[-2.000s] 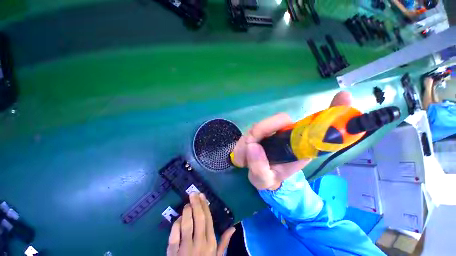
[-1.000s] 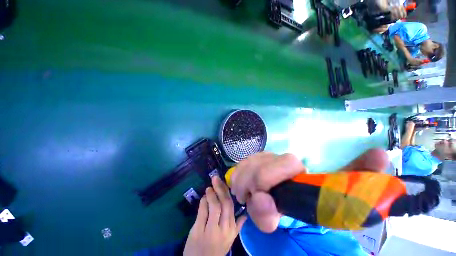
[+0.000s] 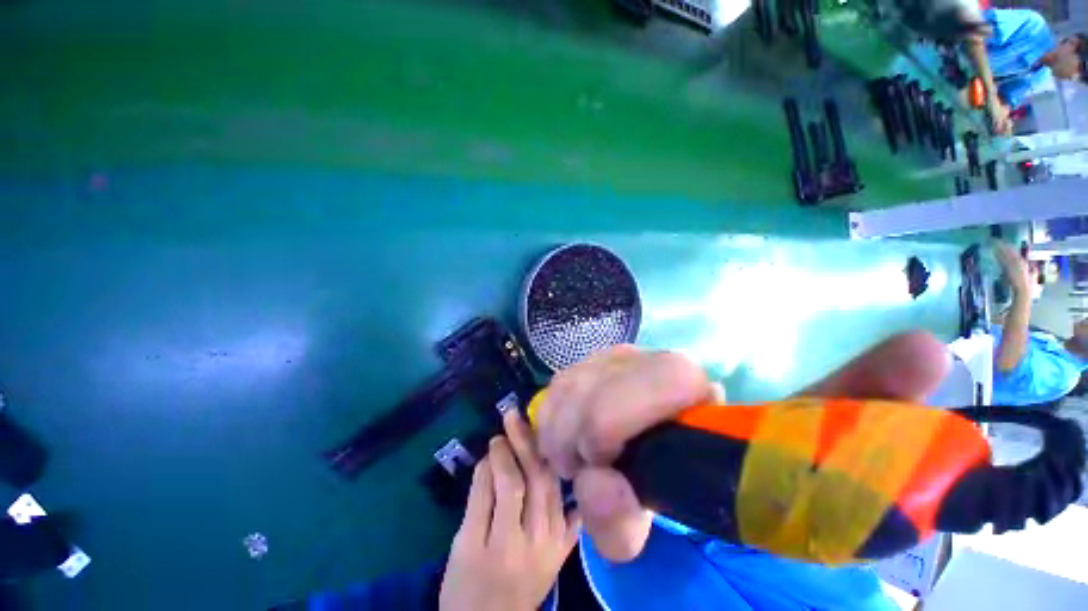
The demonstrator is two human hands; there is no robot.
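Note:
My right hand (image 3: 626, 430) grips the orange, yellow and black electric screwdriver (image 3: 823, 477) over the housing. The yellow nose points at the housing; the bit tip is hidden. My left hand (image 3: 507, 525) lies on the black housing (image 3: 483, 358), fingertips beside a small silver plate (image 3: 507, 403). Whether it grips or only presses I cannot tell. One housing arm points to the lower left. A second silver plate (image 3: 453, 455) shows left of my fingers. The round screw dish (image 3: 581, 307) sits just beyond the housing, dark screws heaped over its far part.
Black modules (image 3: 36, 543) with white-silver spots lie at the lower left, near a small silvery piece (image 3: 255, 545). A forked black housing (image 3: 823, 155) and further dark parts stand at the upper right. A metal rail (image 3: 978, 209) crosses at right. Two people in blue work beyond.
Over two seconds the screwdriver has moved from beside the dish down over the housing and now lies more level. The camera view has shifted. The left hand stays on the housing.

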